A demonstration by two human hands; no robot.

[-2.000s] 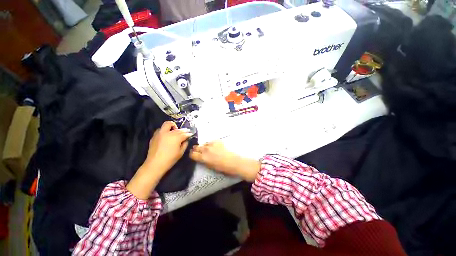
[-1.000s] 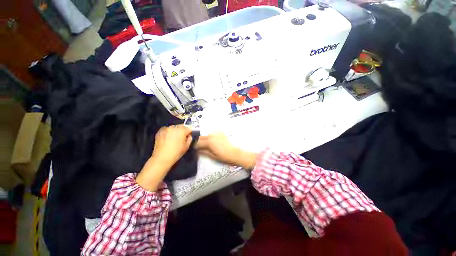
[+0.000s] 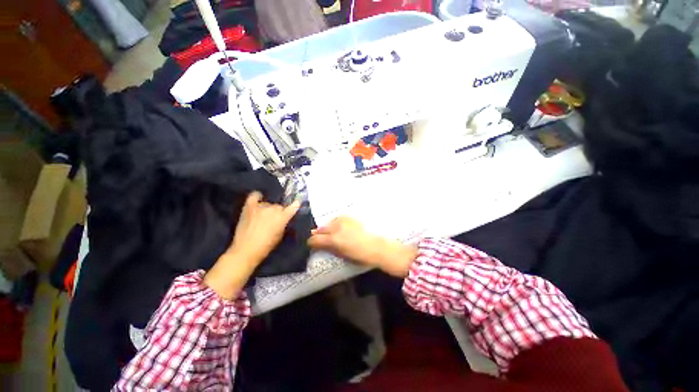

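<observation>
A black garment (image 3: 169, 176) lies in a large heap left of the needle, its right edge reaching under the presser foot (image 3: 292, 182) of a white sewing machine (image 3: 414, 84). My left hand (image 3: 264, 223) lies on the cloth just in front of the foot, fingers spread, pressing it flat. My right hand (image 3: 345, 239) is at the cloth's right edge, with thumb and fingertips together there; whether they pinch the edge cannot be told.
Slim red snips (image 3: 375, 169) lie under the arm beside orange shapes (image 3: 373, 145). A dark tray (image 3: 553, 138) sits at the machine's right end. More black cloth (image 3: 644, 191) is piled at right. A cardboard box (image 3: 44, 207) stands far left.
The cloth edge, earlier bunched between both hands, now lies flatter under the foot. My left hand has opened over the cloth; my right hand has shifted slightly right and nearer me.
</observation>
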